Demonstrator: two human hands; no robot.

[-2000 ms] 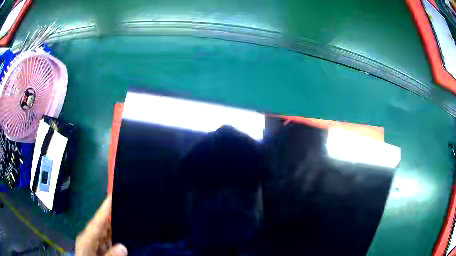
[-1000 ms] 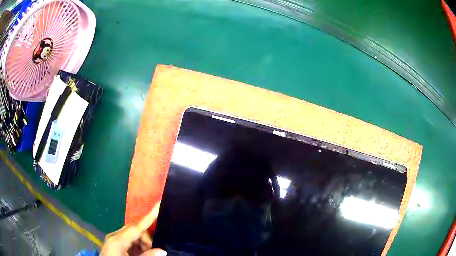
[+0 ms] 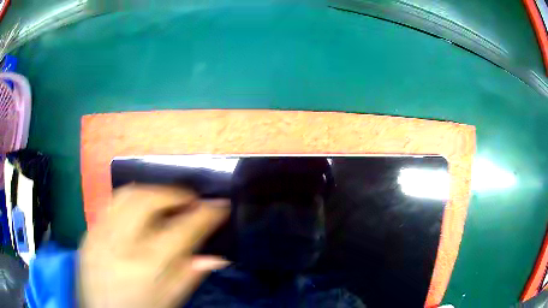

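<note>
A glossy black panel (image 3: 372, 240) lies flat on an orange foam pad (image 3: 270, 129), with the pad showing along its top and both sides. The panel mirrors lights and the wearer's head; its lower edge is out of frame. My left hand (image 3: 150, 240), bare and motion-blurred, is over the panel's left part with thumb and fingers apart; nothing shows in it. Whether it touches the panel is unclear. A small pale bit at the bottom edge, near the pad's lower right corner, may be a fingertip of my right hand (image 3: 446, 306); the rest is cut off.
The pad is on a green bench (image 3: 180, 60). A pink fan (image 3: 18, 114) is cut off at the left edge, with a white device with a blue label (image 3: 20, 222) in a dark holder below it. A metal rail (image 3: 456, 36) curves across the top right.
The panel was tilted, then lower over the pad; now it lies squarely on it. My left hand has left the panel's left edge and moved over its surface. The view has shifted.
</note>
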